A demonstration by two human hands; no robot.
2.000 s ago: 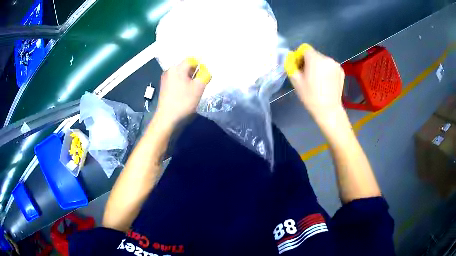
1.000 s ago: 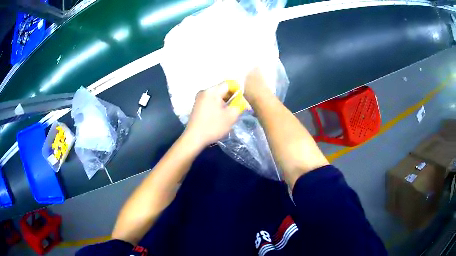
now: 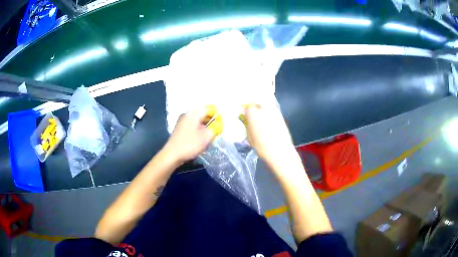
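Note:
A large clear poly bag (image 3: 221,70), bulging and overexposed to bright white, lies on the dark bench in front of me and reaches over the pale rail. Its contents cannot be made out. Its loose crinkled end (image 3: 233,173) hangs over the bench edge against my dark clothing. My left hand (image 3: 193,133), with yellow finger cots, is closed at the near left side of the bag. My right hand (image 3: 261,125), with yellow at the fingertips, is at the near right side. Glare hides what the fingertips hold, if anything. A small wired module (image 3: 141,112) lies on the bench to the left.
Left on the bench are a smaller poly bag (image 3: 86,130), a small tub (image 3: 48,136) of yellow finger cots and a blue tray (image 3: 24,150). A green conveyor (image 3: 201,20) runs behind. A red stool (image 3: 334,163) and brown cartons (image 3: 389,226) stand on the floor at right.
My hands were wide apart at the bag's sides, then came together over its near part. My right hand now sits slightly apart from my left. The view has turned and more bench shows at right.

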